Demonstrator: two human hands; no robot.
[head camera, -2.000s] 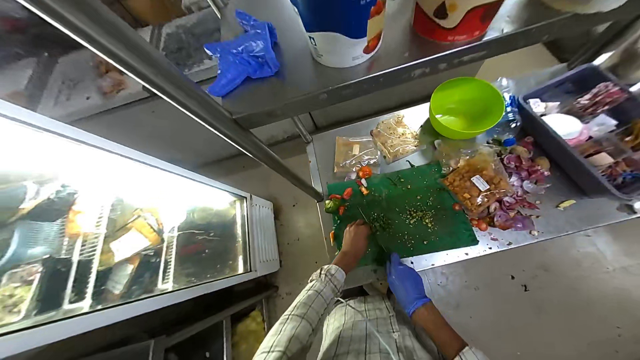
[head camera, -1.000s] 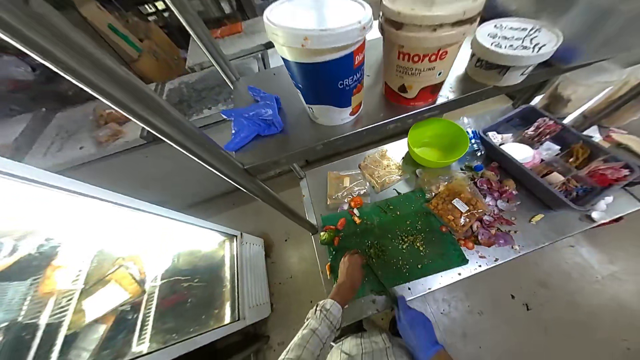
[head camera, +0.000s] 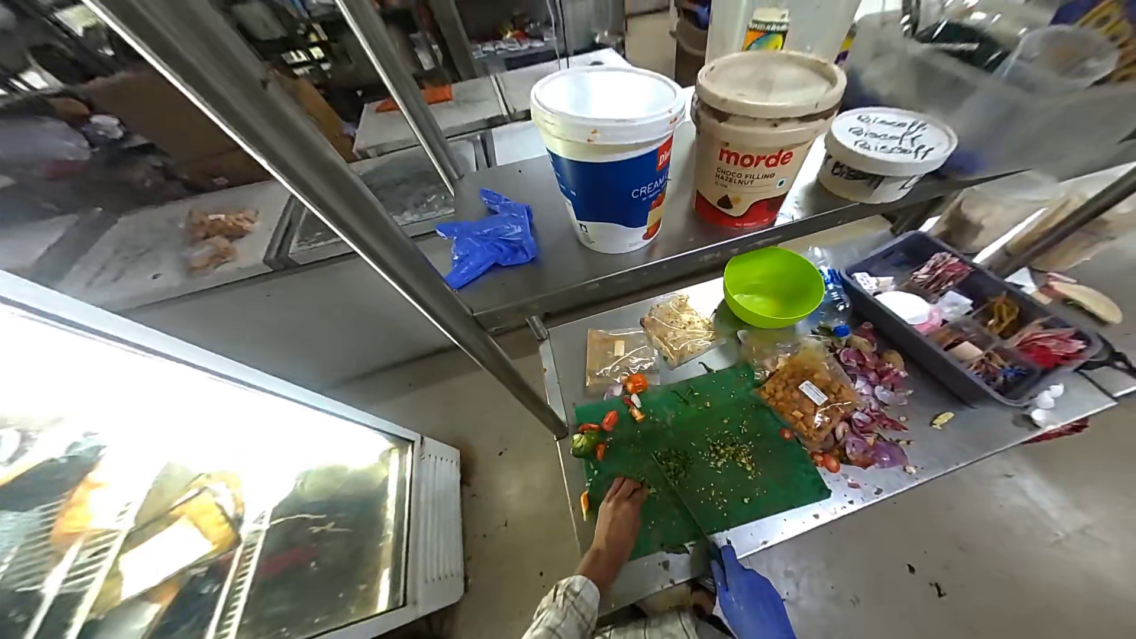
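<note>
A green cutting board (head camera: 701, 444) lies on the steel table. My bare left hand (head camera: 624, 508) rests with its fingertips on the board's left part, beside dark chopped greens (head camera: 676, 463); whether something is under the fingers cannot be told. My right hand (head camera: 745, 590), in a blue glove, grips a knife (head camera: 685, 506) at the board's front edge, its blade pointing away across the board toward the greens. Paler chopped bits (head camera: 729, 454) lie right of the blade. Red pepper or tomato pieces (head camera: 610, 421) and a green vegetable piece (head camera: 584, 445) sit at the board's left edge.
Behind the board are plastic packets (head camera: 679, 328) and a green bowl (head camera: 774, 288). Onion peels (head camera: 874, 426), a bagged food (head camera: 809, 392) and a divided grey tray (head camera: 972, 319) lie right. A steel post (head camera: 417, 275) slants at left; tubs (head camera: 608, 160) stand on the shelf.
The view has tilted up, showing more of the shelf. Both hands stay at the board, and the knife stays in my right hand.
</note>
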